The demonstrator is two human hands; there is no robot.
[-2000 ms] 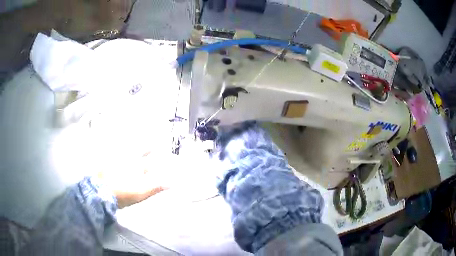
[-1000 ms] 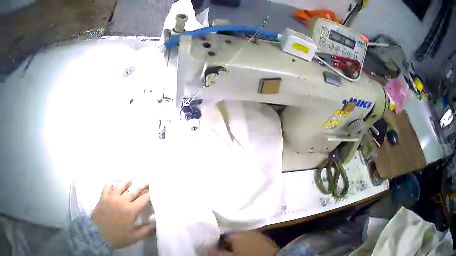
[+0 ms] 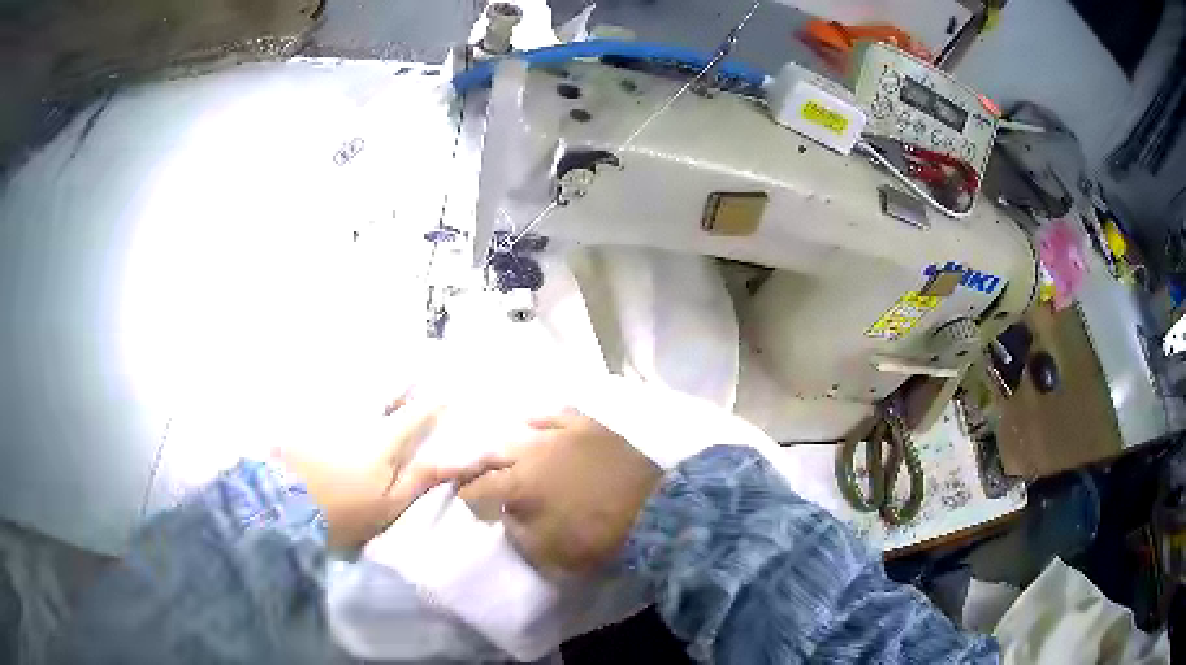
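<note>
White fabric (image 3: pixel 475 565) lies below the needle area, runs under the machine arm and hangs in folds toward me. The presser foot area (image 3: pixel 518 276) of the cream sewing machine (image 3: pixel 806 247) is just beyond it. My right hand (image 3: pixel 572 487) is on the fabric with its fingers curled, holding it. My left hand (image 3: pixel 358 481) is beside it, its fingers meeting the right fingertips at the fabric. Glare washes out the left fingers, so its hold is unclear. Fabric edges near the foot are lost in glare.
Looped scissors (image 3: pixel 881 465) lie under the machine arm at the right. A blue hose (image 3: pixel 624 50) runs along the machine head. A control panel (image 3: pixel 926 111) and a small white box (image 3: pixel 817 108) are at the top right. Pale cloth (image 3: pixel 1073 624) is at the lower right.
My right hand has come up from the bottom edge onto the fabric. My left hand has moved right and up to meet it. The fabric's near end is now gathered between them.
</note>
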